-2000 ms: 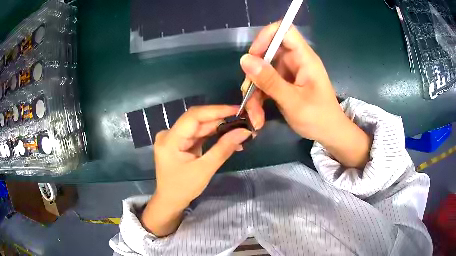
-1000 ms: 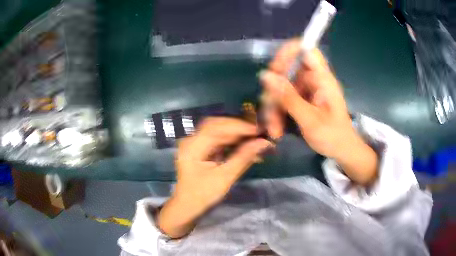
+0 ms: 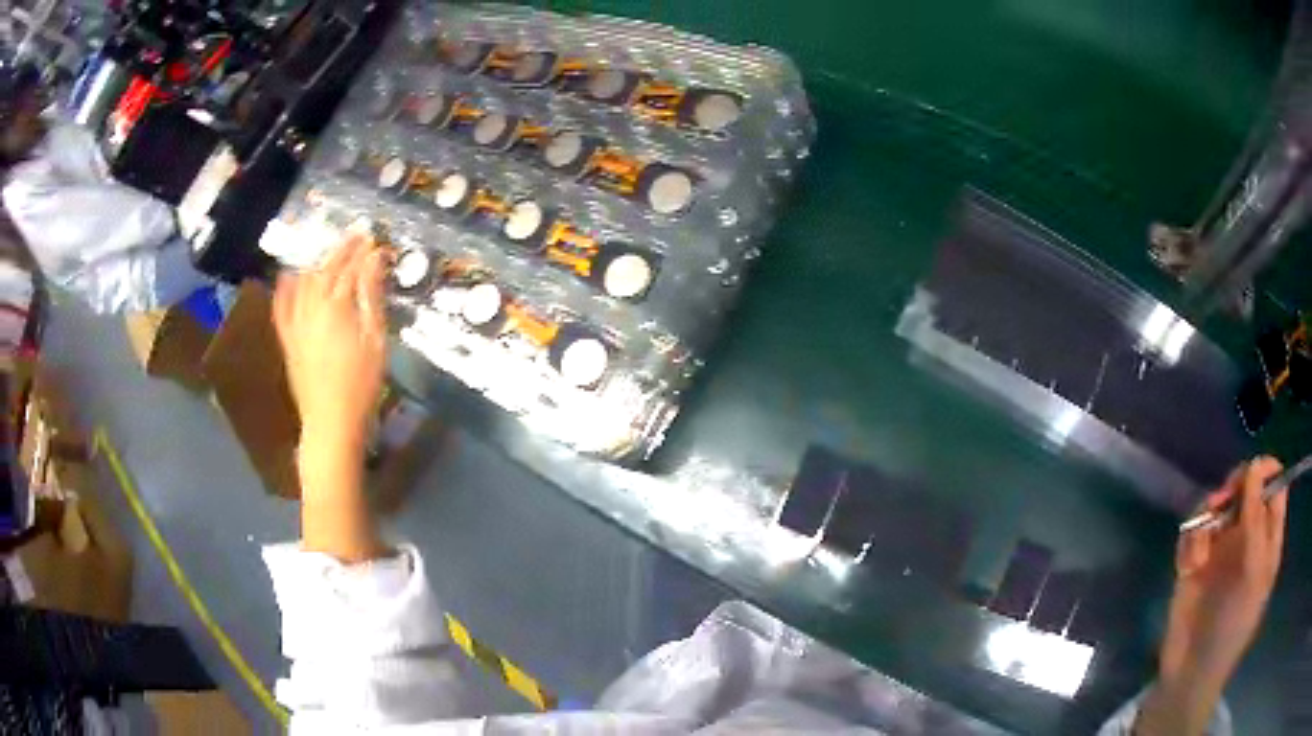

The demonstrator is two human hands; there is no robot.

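My left hand (image 3: 334,324) is at the near left corner of the clear blister tray (image 3: 748,187). Its fingertips are over the tray's end, washed out by glare; whether they hold a module cannot be told. The tray holds rows of round display modules (image 3: 627,276) with pale faces and orange flex cables (image 3: 573,247). My right hand (image 3: 1235,568) is at the right edge, closed on the silver tweezers (image 3: 1209,518), which are partly cut off by the frame.
Cut liner strips (image 3: 813,492) with black pieces lie near the mat's front edge. A full black adhesive sheet (image 3: 1050,309) lies farther back. Dark items with orange parts (image 3: 1281,367) are at the far right. A person in a white smock (image 3: 87,216) is at upper left, by cartons (image 3: 252,381).
The view has swung left. My left hand has moved away from my right hand to the blister tray. My right hand still holds the tweezers. The dark disc no longer shows between my hands.
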